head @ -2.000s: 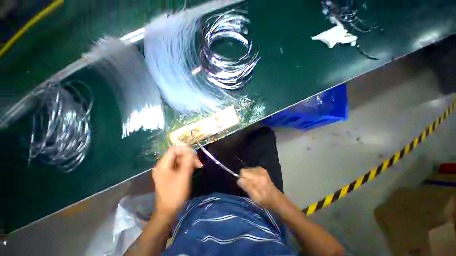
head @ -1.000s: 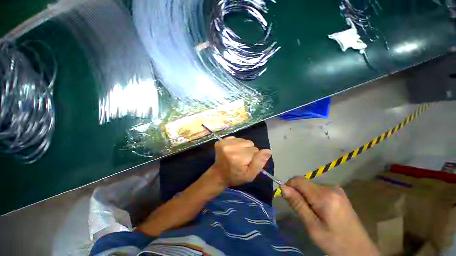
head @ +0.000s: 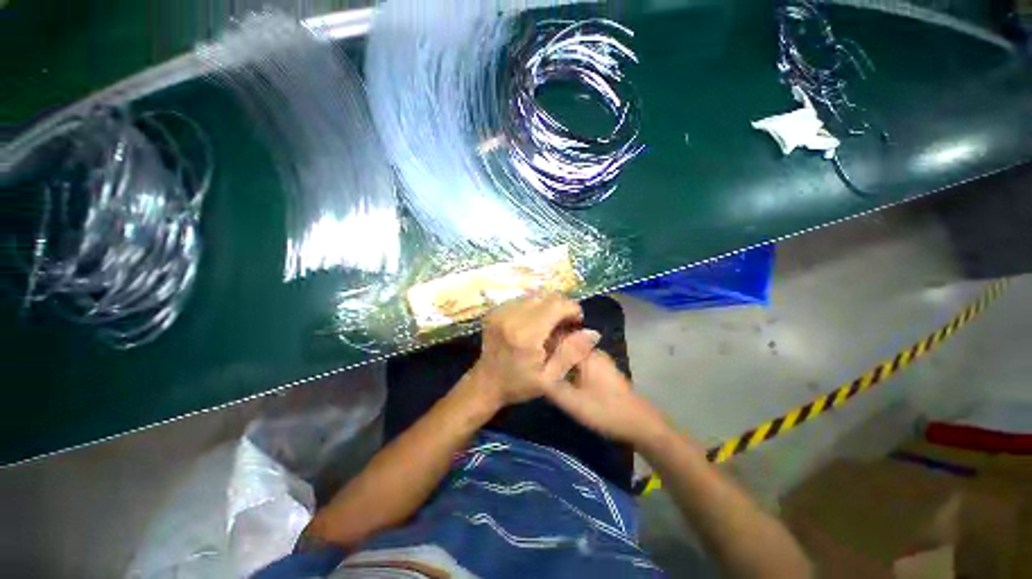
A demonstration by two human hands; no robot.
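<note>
My left hand (head: 523, 345) and my right hand (head: 594, 390) are together just in front of the tray, over the lap. The fingers are curled and meet; no strand can be made out between them, and what they hold is hidden. The cream-yellow parts tray (head: 493, 290) lies at the bench edge on a crinkled clear plastic bag (head: 368, 308). The large blue-white bundle (head: 436, 124) and the smaller pale bundle (head: 340, 170) lie behind it. The coiled wire bundle (head: 566, 170) is to their right.
A loose pile of silver wires (head: 119, 232) lies far left on the green bench (head: 272, 339). A white scrap (head: 798, 128) and dark wire tangle (head: 817, 57) lie far right. A blue bin (head: 724, 281), striped tape (head: 860, 385) and a white sack (head: 263, 492) are below.
My right hand has moved in from the lower right to meet my left hand. The thin strand seen between them earlier no longer shows. The camera view has shifted.
</note>
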